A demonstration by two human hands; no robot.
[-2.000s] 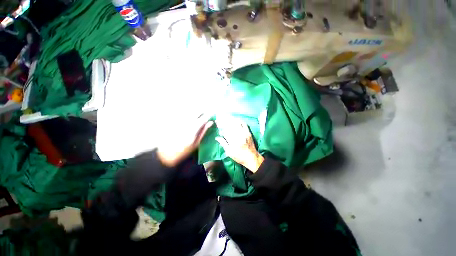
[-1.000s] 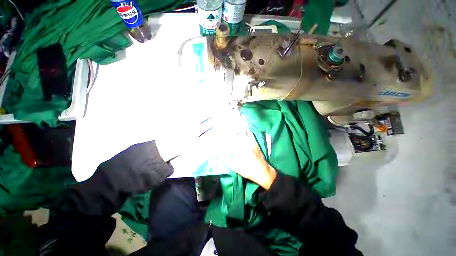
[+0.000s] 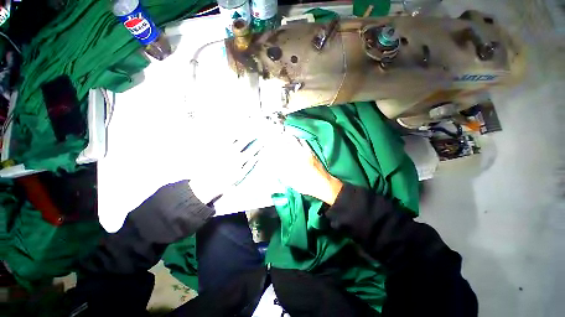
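Observation:
Bright green fabric (image 3: 365, 148) lies under the left end of the sewing machine head (image 3: 402, 68) and drapes over the table edge onto my lap. My left hand (image 3: 229, 167) is on the white table left of the fabric, almost washed out by glare. My right hand (image 3: 310, 173) lies on the fabric just below the needle area, its fingers also lost in glare. The needle and presser foot are hidden by the glare. What either hand's fingertips hold cannot be seen.
A cola bottle (image 3: 140, 28) and two clear bottles stand behind the white table (image 3: 148, 136). A flat black rectangle (image 3: 62, 108) lies on green cloth at the left. A small parts tray (image 3: 455, 147) is at the right end, above bare floor.
My left hand has moved from beside the fabric's left edge into the glare, with its sleeve further over the table. My right hand stays on the fabric. The camera view has shifted.

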